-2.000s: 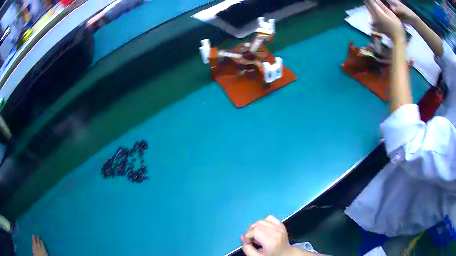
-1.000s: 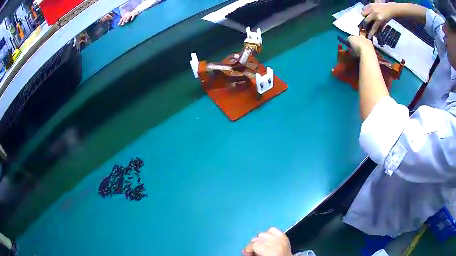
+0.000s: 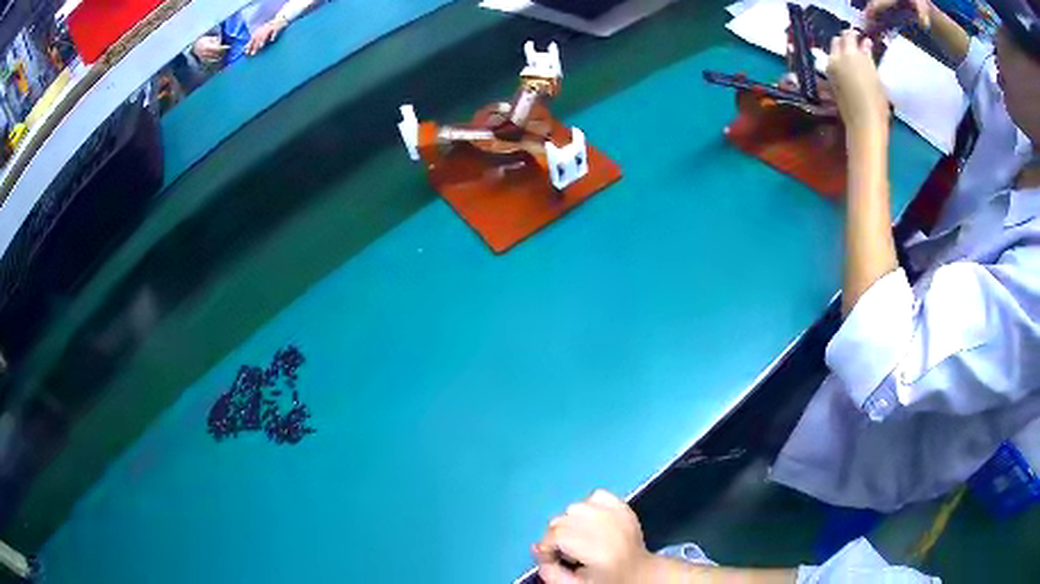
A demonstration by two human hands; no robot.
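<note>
My right hand [image 3: 595, 541] is at the bottom centre, at the bench's front edge. Its fingers are curled in a loose fist and no object shows in it. My left hand is out of the picture. A jig [image 3: 536, 185] stands in the upper middle, well away from my hand. It has a reddish-brown square base, raised arms and white upright tabs, with no black frame on it. A loose pile of small black parts [image 3: 260, 402] lies on the green surface at the left.
At the right, a person in a pale sleeve [image 3: 929, 354] has both hands at a black three-arm frame [image 3: 802, 57] over a second jig [image 3: 798, 154]. White sheets [image 3: 918, 91] lie behind it. Another person's hand [image 3: 267, 34] is across the line at the upper left.
The neighbour's hands have moved, and the black frame's long arms now show over the second jig. The view has shifted slightly. My left fingertips have left the lower-left corner; my right hand stays curled.
</note>
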